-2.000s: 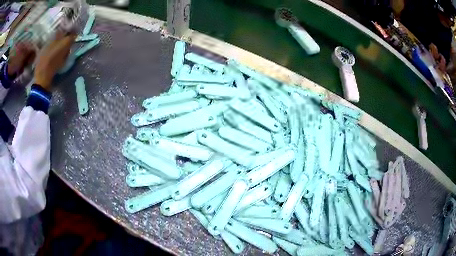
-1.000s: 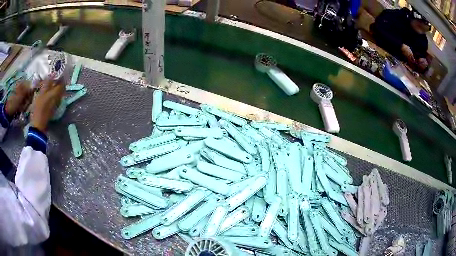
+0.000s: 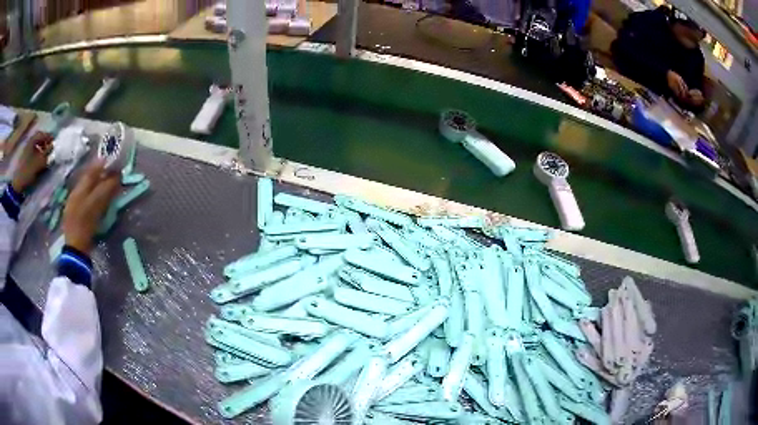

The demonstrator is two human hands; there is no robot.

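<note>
A large heap of mint-green handle covers [image 3: 366,282] lies on the grey bench in front of me. A fan head [image 3: 322,404] with a spoked round grille and a mint rim shows at the bottom edge, over the near side of the heap. The rest of that fan is cut off by the picture's edge. A small pile of pink-grey handle covers [image 3: 622,328] lies right of the heap. Neither of my hands is in view.
A neighbouring worker [image 3: 71,324] at the left holds a fan [image 3: 115,149]. Several fans lie spaced on the green conveyor belt [image 3: 349,124] behind the bench. A metal post [image 3: 249,91] stands at the belt's near edge. Another person [image 3: 665,58] sits across the belt.
The view has swung so the heap sits lower. The fan head has come in at the bottom edge and moved slightly left. The neighbour's hands have moved apart.
</note>
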